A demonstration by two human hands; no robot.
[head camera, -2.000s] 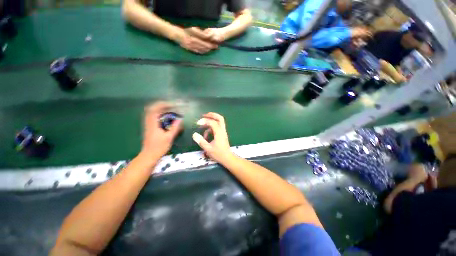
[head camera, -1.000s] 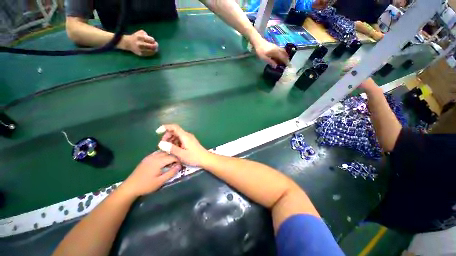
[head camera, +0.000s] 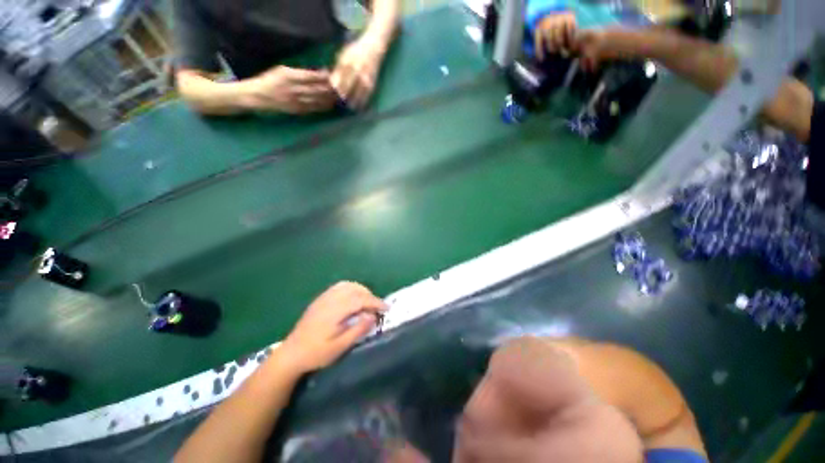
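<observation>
My left hand (head camera: 339, 324) rests at the white metal rail (head camera: 488, 281), fingers bent over its inner edge. Something small and dark shows at its fingertips, too small to tell, and I cannot tell if the hand grips it. My right hand (head camera: 543, 402) is large and blurred, raised close to the camera at the bottom; its fingers cannot be made out. A black housing with a blue-white board and a pale lead wire (head camera: 184, 313) lies on the green belt, left of my left hand.
More black units lie on the belt at left (head camera: 63, 268), (head camera: 42, 384). A heap of wired boards (head camera: 751, 212) and small clusters (head camera: 643, 263) lie at right. A grey post (head camera: 715, 118) crosses at right. Opposite, a person's hands (head camera: 357, 72) are together; another's arm (head camera: 687, 59) reaches across.
My hands have parted: the right came back towards the camera, the left stays at the rail. The view has shifted. The opposite person's reaching hand has drawn back.
</observation>
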